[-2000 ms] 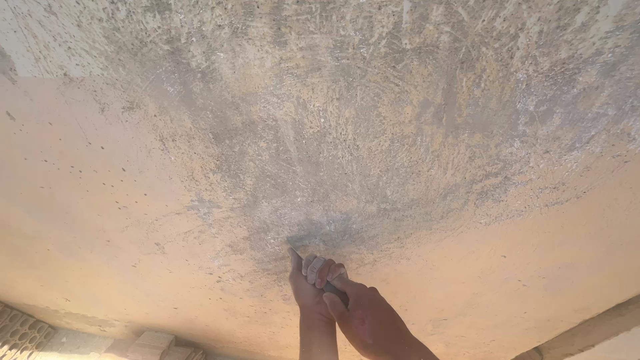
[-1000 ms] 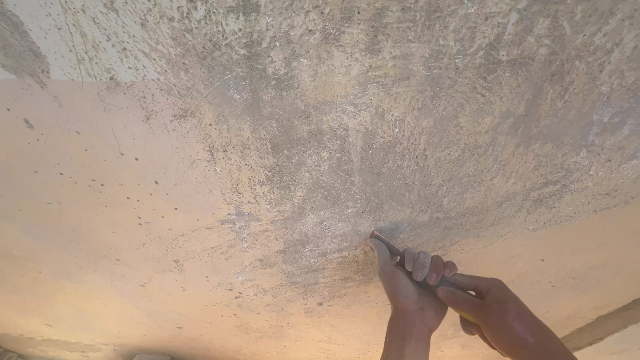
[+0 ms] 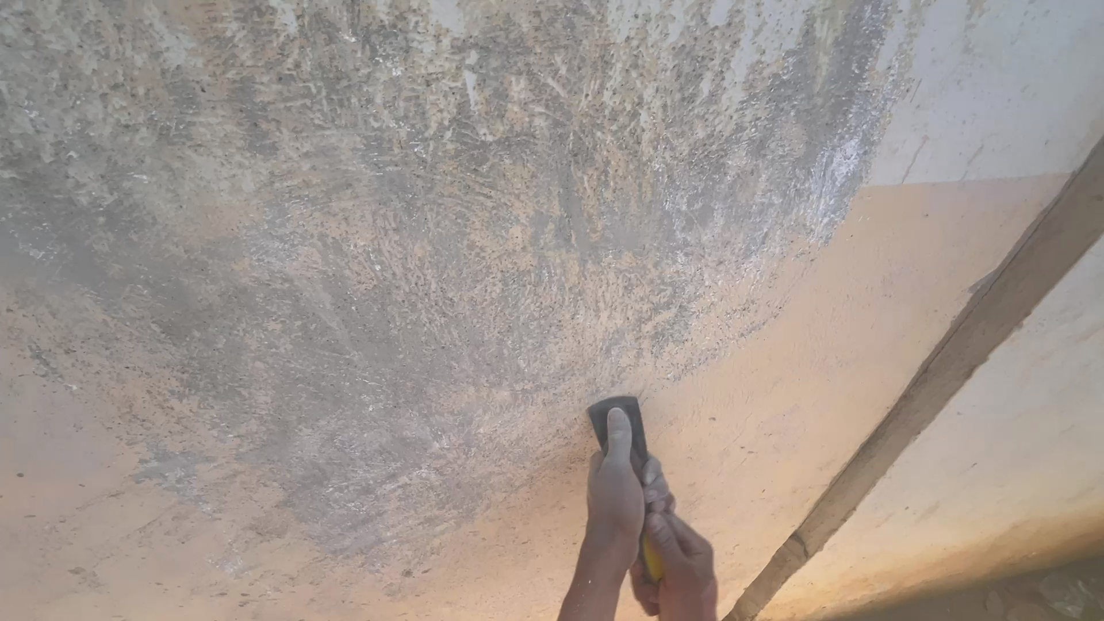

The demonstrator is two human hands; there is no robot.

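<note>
A scraper with a dark flat blade (image 3: pixel 614 405) and a partly yellow handle (image 3: pixel 651 559) is held in both hands, its blade edge against the wall. My left hand (image 3: pixel 617 492) grips the upper part, with the thumb lying along the blade. Lower down, my right hand (image 3: pixel 681 552) is closed around the handle. Around the blade, the painted wall (image 3: pixel 776 414) is orange-peach, and above and to the left lies a rough, scratched grey patch (image 3: pixel 414 285) where the paint is worn. Parts of the handle are hidden by the fingers.
A brown strip (image 3: pixel 940 371) runs diagonally down the right side, with a pale surface (image 3: pixel 1018 423) beyond it. White paint (image 3: pixel 992 95) covers the upper right of the wall. Rough ground (image 3: pixel 1044 595) shows in the bottom right corner.
The view has shifted to the right along the wall. Both hands still hold the scraper, now near the right part of the scratched patch, and its blade faces the camera more fully.
</note>
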